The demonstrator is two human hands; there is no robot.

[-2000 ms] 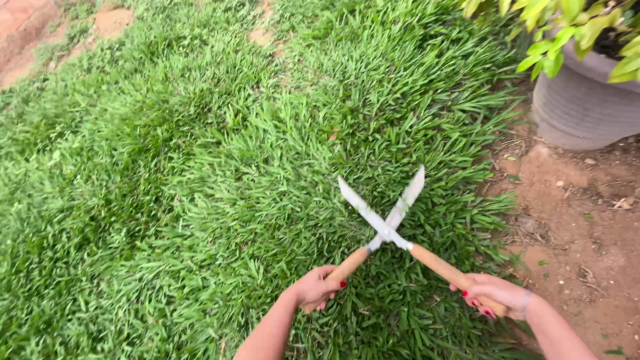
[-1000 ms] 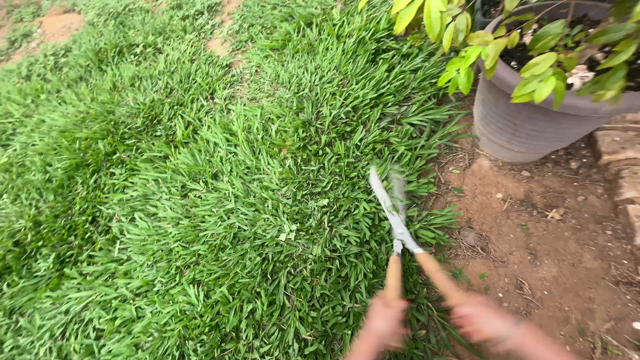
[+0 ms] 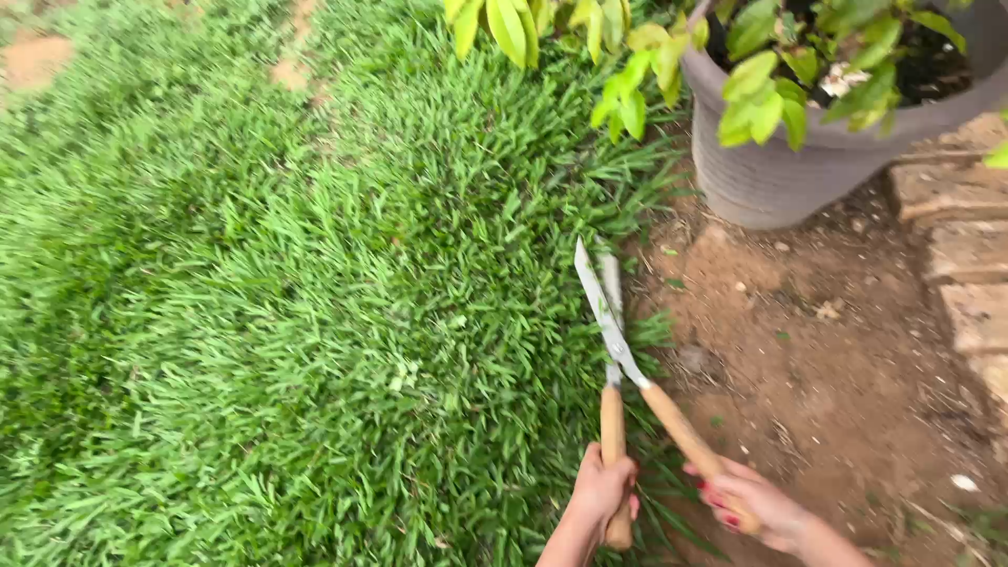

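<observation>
A pair of hedge shears (image 3: 617,346) with metal blades and two wooden handles lies over the edge of the grass (image 3: 331,315), where it meets bare soil. The blades are slightly apart, their tips pointing toward the top of the view. Around the left wooden handle, my left hand (image 3: 605,490) is closed near its lower end. My right hand (image 3: 752,504), with red nail polish, grips the right wooden handle over the soil. Grass blades surround the cutting end and partly cover it.
A large grey plant pot (image 3: 776,169) with a leafy plant (image 3: 756,94) stands at the upper right, its branches overhanging the grass. Reddish-brown soil (image 3: 819,378) lies right of the grass, bordered by bricks (image 3: 976,315) at the right edge.
The shears' blades were crossed wide two seconds ago and are now nearly together, with my hands closer to each other. The view has shifted toward the pot and soil.
</observation>
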